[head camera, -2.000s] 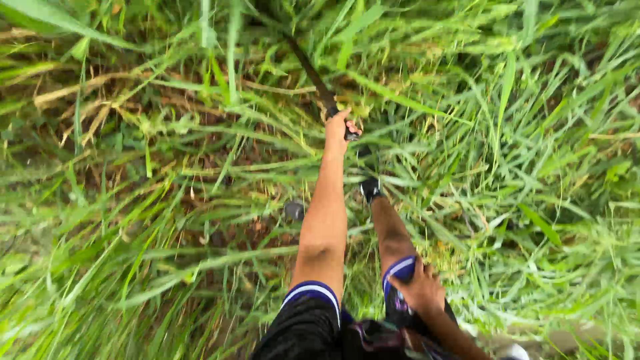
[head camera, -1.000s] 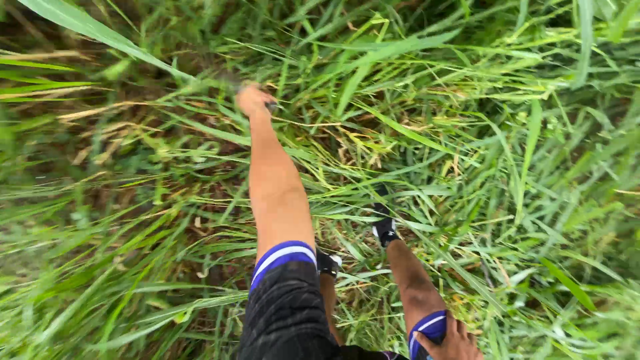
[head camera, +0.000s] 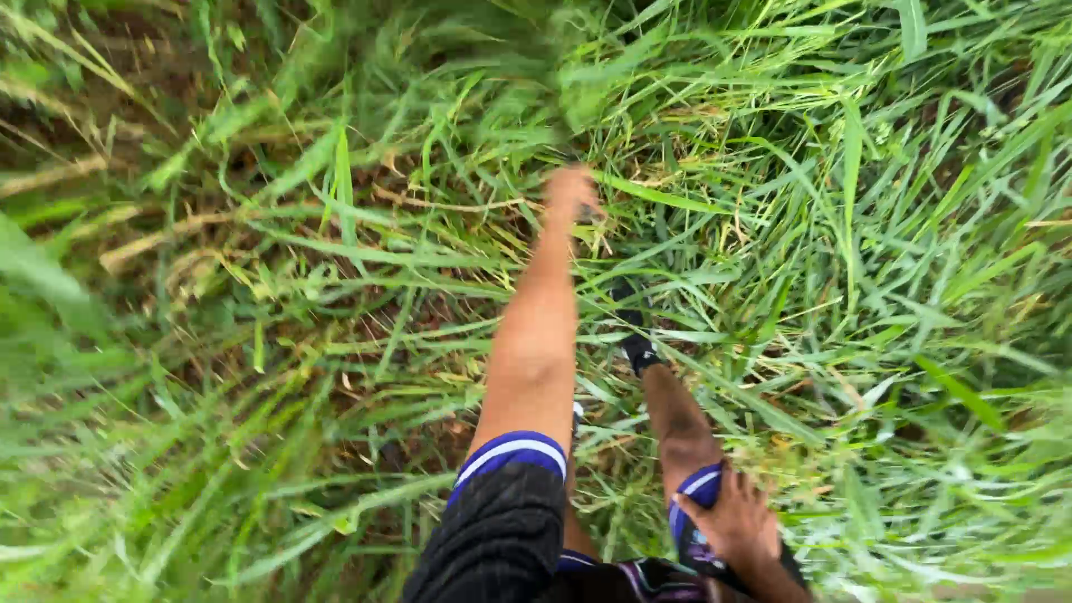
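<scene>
My left hand (head camera: 571, 191) reaches forward at the end of a straight arm, blurred by motion, its fingers closed on the dark handle of a long-bladed cutting tool (head camera: 559, 100). The blade is a dim smear over the grass beyond the hand, and its tip cannot be made out. Long green grass (head camera: 469, 134) surrounds the tool and hand. My right hand (head camera: 737, 515) lies palm down near my right knee, over the blue and white hem of my black shorts (head camera: 695, 494), fingers apart and holding nothing.
My right foot, in a black shoe (head camera: 636, 322), stands partly under grass blades. Part of my other foot (head camera: 576, 412) shows beside the left forearm. Dry stalks (head camera: 159, 239) and brown ground litter (head camera: 419, 310) lie at the left; tall grass (head camera: 879, 251) fills the right.
My left hand with the tool swung left between the first two frames and has since come back to the right. My right hand stays on the leg.
</scene>
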